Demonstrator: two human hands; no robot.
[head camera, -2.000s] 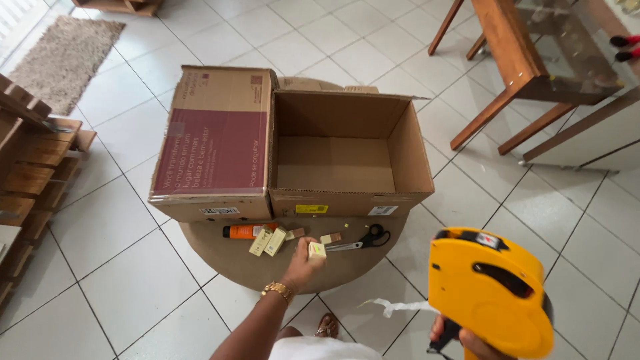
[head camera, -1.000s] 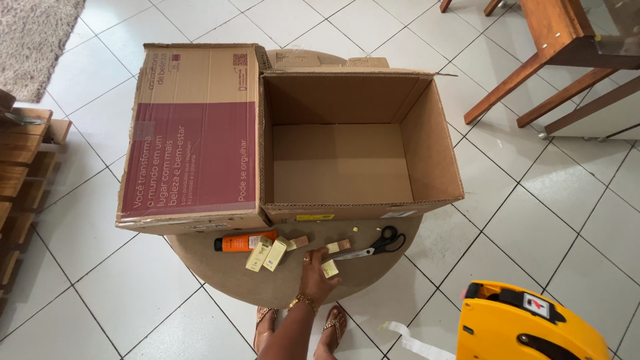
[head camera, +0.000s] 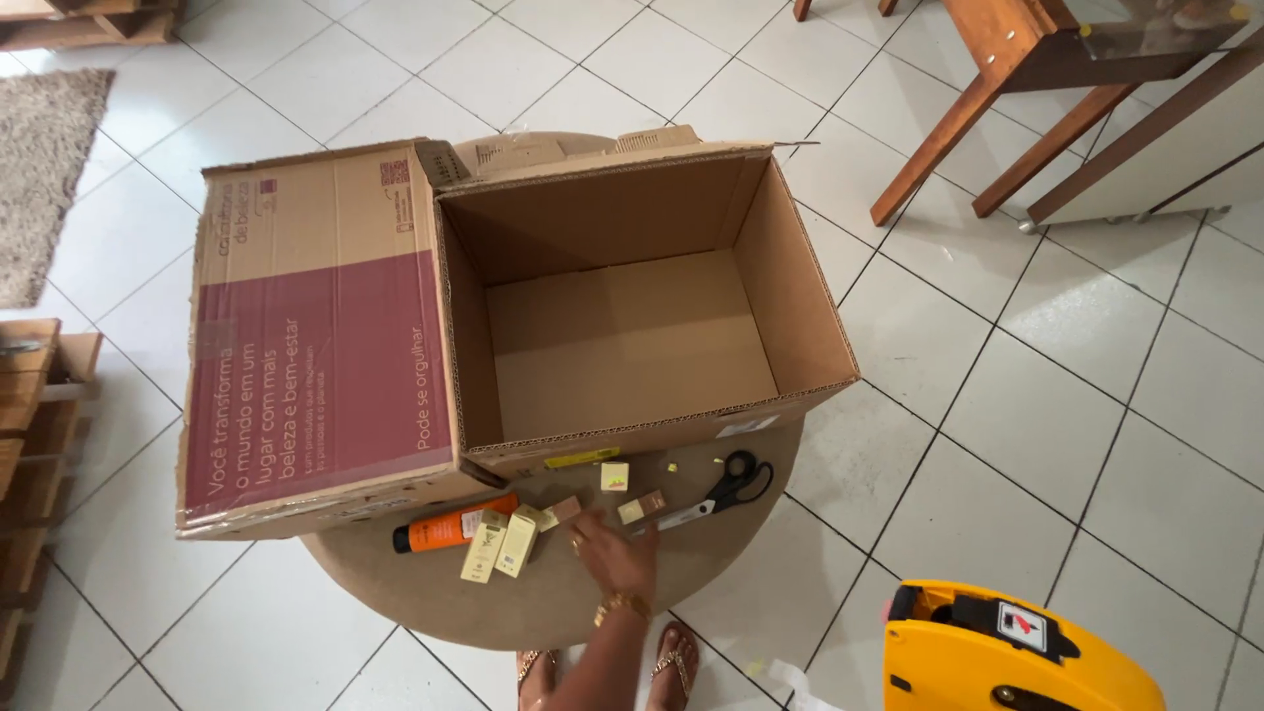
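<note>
My left hand (head camera: 614, 558), with a gold bracelet, reaches over the round table (head camera: 415, 592). Its fingers are spread beside a small brown-and-cream box (head camera: 561, 512); no object shows in its grip. Another such box (head camera: 642, 507) and a cream cube-shaped box (head camera: 614, 477) lie beyond the fingers. Black-handled scissors (head camera: 726, 492) are to the right. Two upright-printed cream cartons (head camera: 499, 545) lie left, by an orange tube (head camera: 456, 525) with a black cap. A yellow-and-black plastic dispenser (head camera: 1017, 652) is at lower right; my right hand is out of view.
An open cardboard box (head camera: 632, 346) stands on the table, its inside bare. Left of it is a cardboard surface with a maroon printed panel (head camera: 321, 365). Wooden pallet furniture (head camera: 35, 425) and a rug (head camera: 49, 178) are at left, a wooden-legged table (head camera: 938, 138) at upper right.
The cream cube-shaped box, beneath my left fingers before, now lies apart from them, nearer the cardboard box. My left hand has shifted toward the brown-and-cream box. My right hand, visible at the dispenser two seconds ago, is out of view.
</note>
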